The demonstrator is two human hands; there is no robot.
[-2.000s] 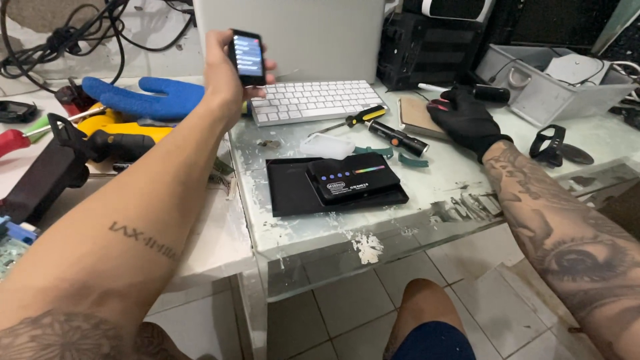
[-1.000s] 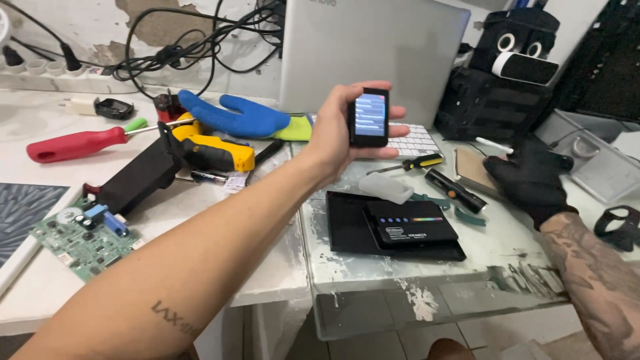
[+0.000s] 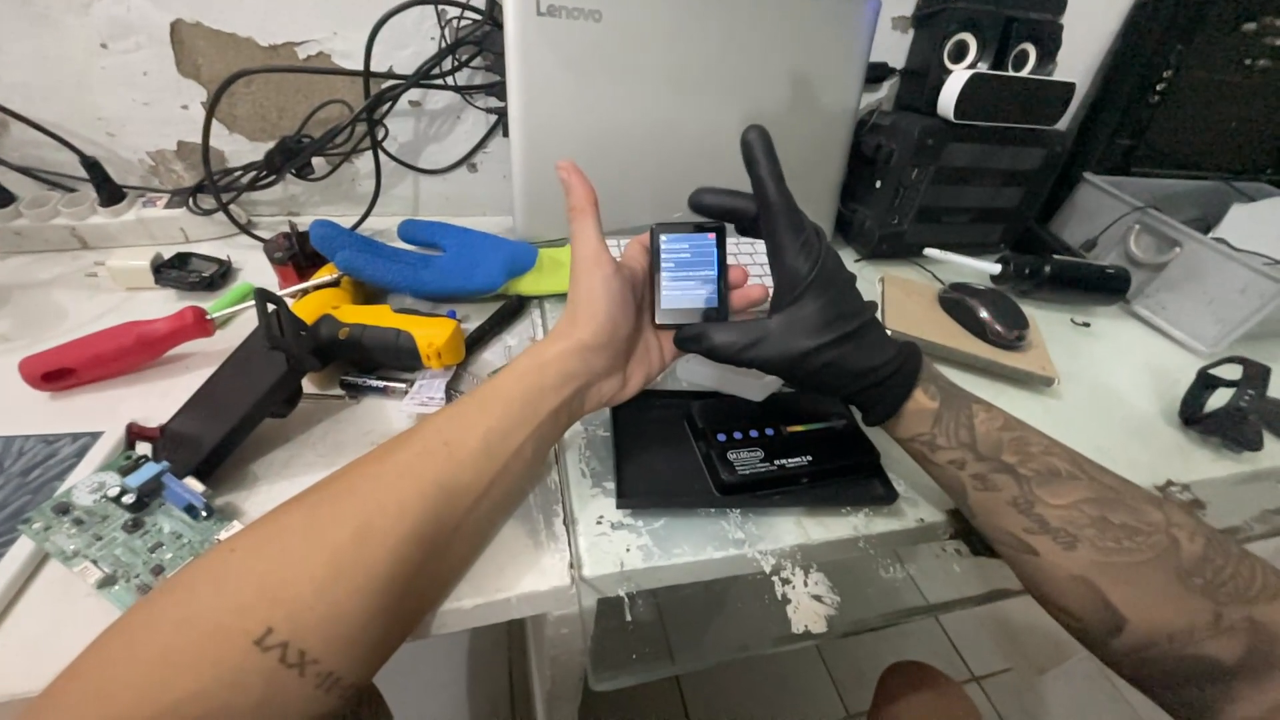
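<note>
My bare left hand [image 3: 622, 310] is palm up in front of the laptop, holding a small black device with a lit touchscreen [image 3: 689, 274] on its palm and fingers. My right hand [image 3: 800, 300], in a black glove, is beside the device, its thumb at the device's lower right corner and its fingers raised and apart. Whether the thumb presses the device cannot be told. Below the hands, a black panel light [image 3: 790, 450] lies on a flat black case [image 3: 650, 460]. A translucent plastic piece [image 3: 728, 378] and a white keyboard [image 3: 750, 255] show partly behind the hands.
A laptop [image 3: 690, 100] stands behind. Left are a blue work glove [image 3: 430, 262], a yellow-and-black tool [image 3: 385, 330], a red-handled screwdriver [image 3: 120, 350] and a circuit board [image 3: 130, 530]. Right are a mouse [image 3: 984, 315] on a brown pad [image 3: 915, 320], a plastic bin [image 3: 1150, 290] and a watch-like band [image 3: 1225, 400].
My right hand has left the mouse area and come to the device, fingers spread. My left hand still holds the device, which it has brought in front of the keyboard. The view has shifted.
</note>
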